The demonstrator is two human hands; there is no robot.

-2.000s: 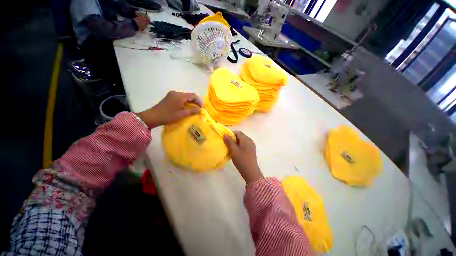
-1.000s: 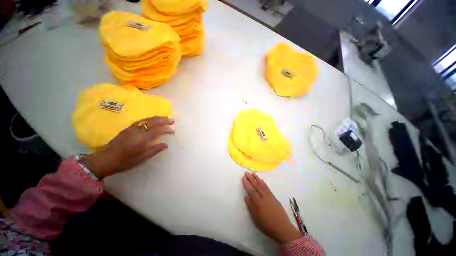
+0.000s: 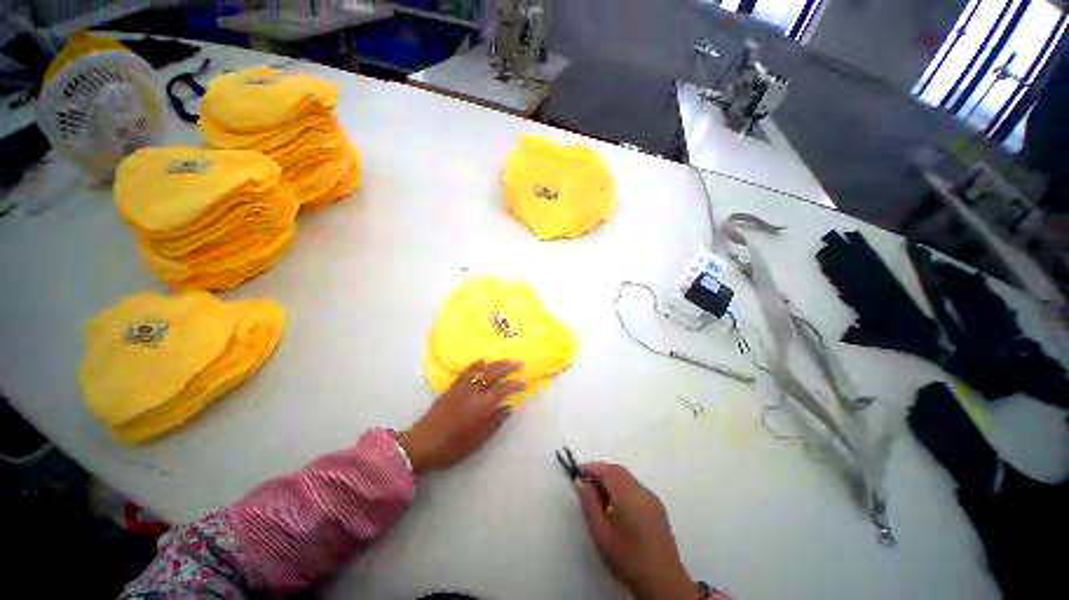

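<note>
A small pile of yellow fabric pieces (image 3: 498,322) with a small dark motif lies in front of me. My left hand (image 3: 469,410) rests on its lower edge, fingers slightly spread, not visibly gripping. My right hand (image 3: 624,522) is shut on small dark thread snips (image 3: 569,462), whose tips point up and left, apart from the yellow pieces. Whether the top piece has loose threads is too small to tell.
Two tall yellow stacks (image 3: 209,217) and a lower fanned pile (image 3: 176,363) stand left, with a white fan (image 3: 100,108) behind. Another yellow pile (image 3: 558,188) lies further back. A power strip (image 3: 703,281), thin cord, grey straps (image 3: 809,381) and black scraps (image 3: 879,293) lie right.
My left hand has moved right from the fanned pile onto the middle yellow pieces. My right hand has picked up the snips from the table. The camera view has turned.
</note>
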